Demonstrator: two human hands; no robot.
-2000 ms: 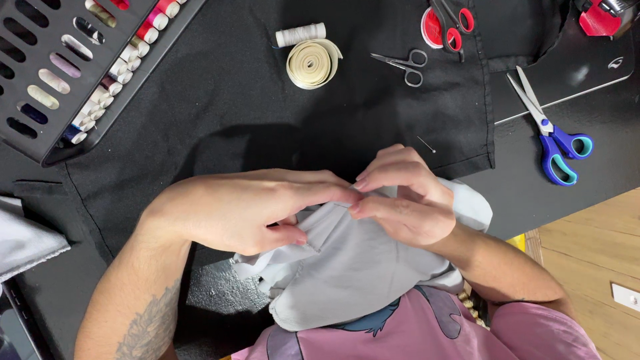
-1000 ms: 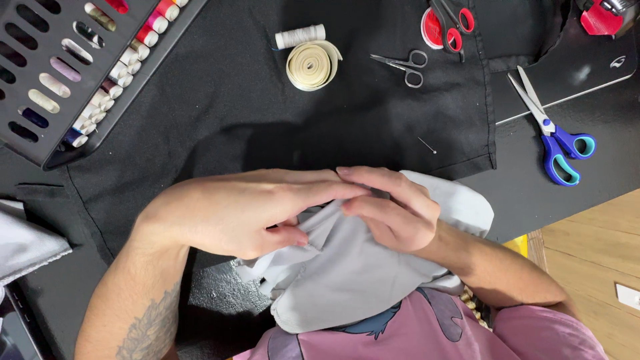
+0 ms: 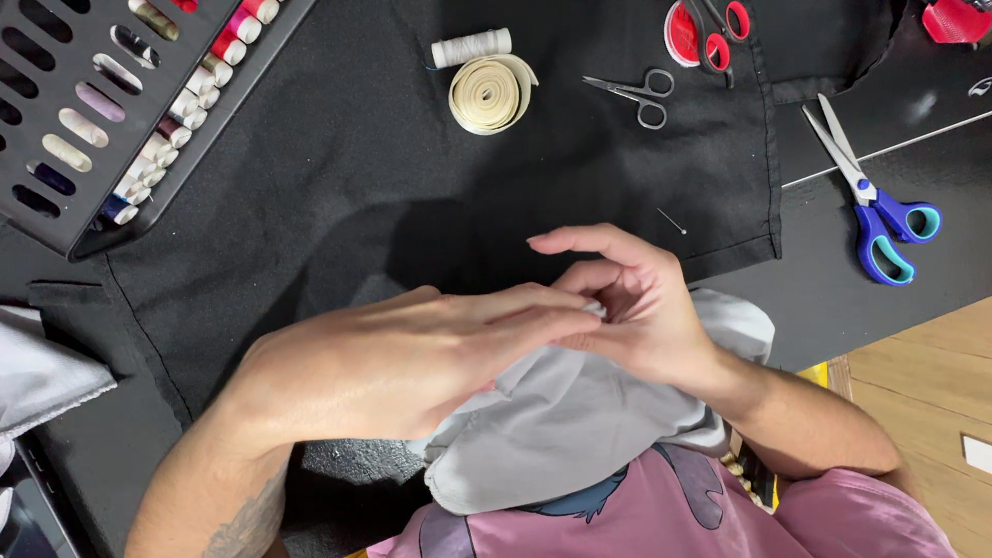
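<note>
Light grey fabric (image 3: pixel 558 422) hangs from my hands over my lap at the table's near edge. My left hand (image 3: pixel 395 360), palm down, pinches a small fold of it between the fingertips. My right hand (image 3: pixel 632 310) touches those fingertips from the right, its thumb low against the fabric and its index finger raised and apart. Whether a needle is between the fingers is hidden. A pin (image 3: pixel 672 221) lies on the black cloth (image 3: pixel 349 178) just above my right hand.
At the back lie a thread spool (image 3: pixel 471 48), a rolled cream tape (image 3: pixel 490 94), small metal scissors (image 3: pixel 637 94) and red-and-black scissors (image 3: pixel 717 39). Blue-handled scissors (image 3: pixel 876 201) lie open at right. A black basket of thread spools (image 3: pixel 116 101) stands at upper left, grey-white fabric (image 3: pixel 46 372) below it.
My right hand has opened up, its index finger now lifted away from the left fingertips, where before its fingers were closed near them. My left hand has stayed nearly in place on the fabric.
</note>
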